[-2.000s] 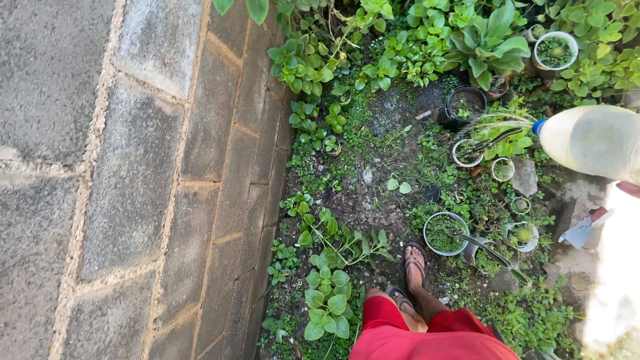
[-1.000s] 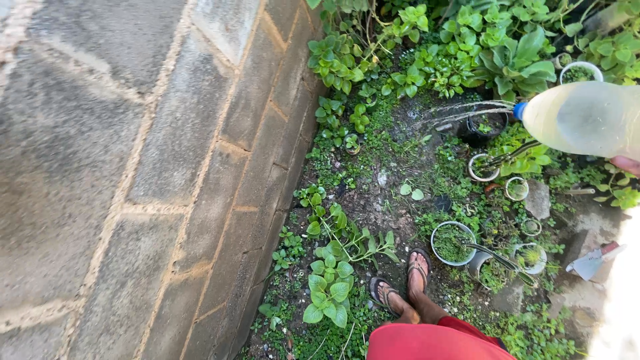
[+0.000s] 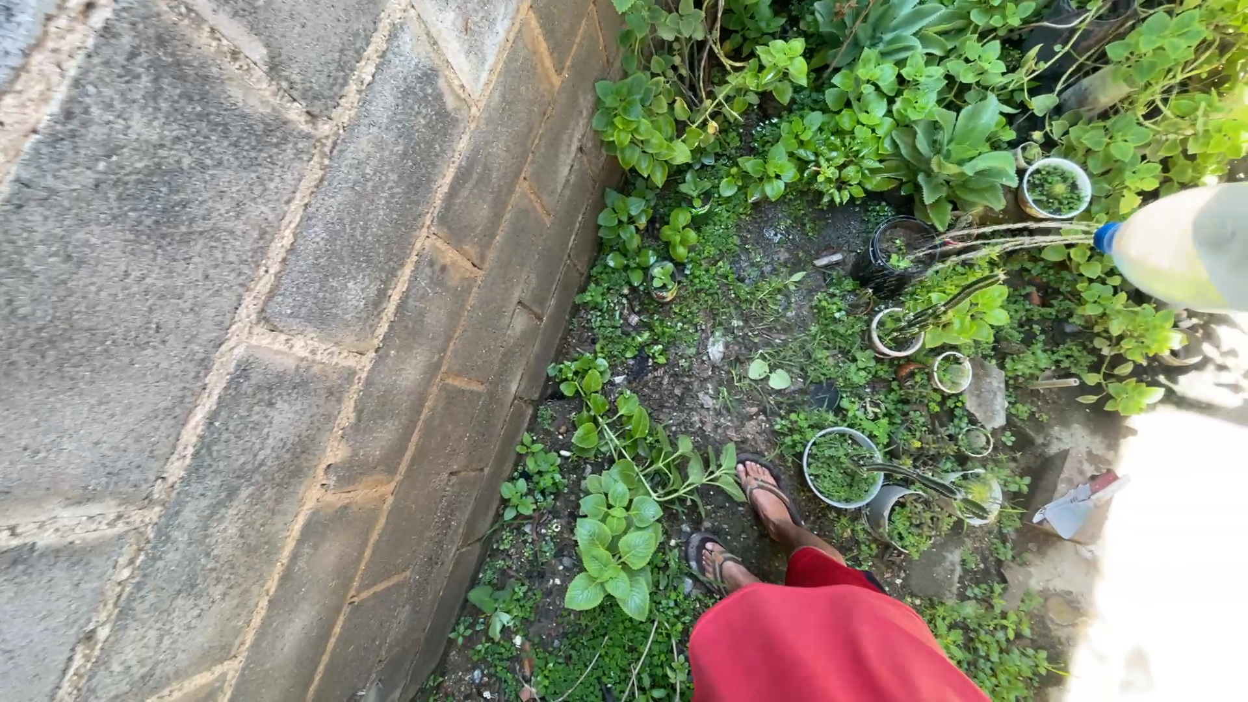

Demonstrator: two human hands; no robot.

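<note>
A cloudy plastic bottle with a blue cap lies tilted sideways at the right edge, cut off by the frame. Thin streams of water spray leftward from its cap toward a black plant pot. Neither my left hand nor my right hand shows. Just above the spray stands a white pot with small plants. Below the black pot are a round-rimmed pot beside a cactus stem and a smaller ringed pot.
A concrete block wall fills the left. My feet in flip-flops stand on soil near a leafy plant and a white bucket of seedlings. A trowel-like tool lies on a block at right. Dense foliage grows along the top.
The bottle has shifted toward the right edge, and the hand seen at it a second ago is out of view. Water still sprays from the cap.
</note>
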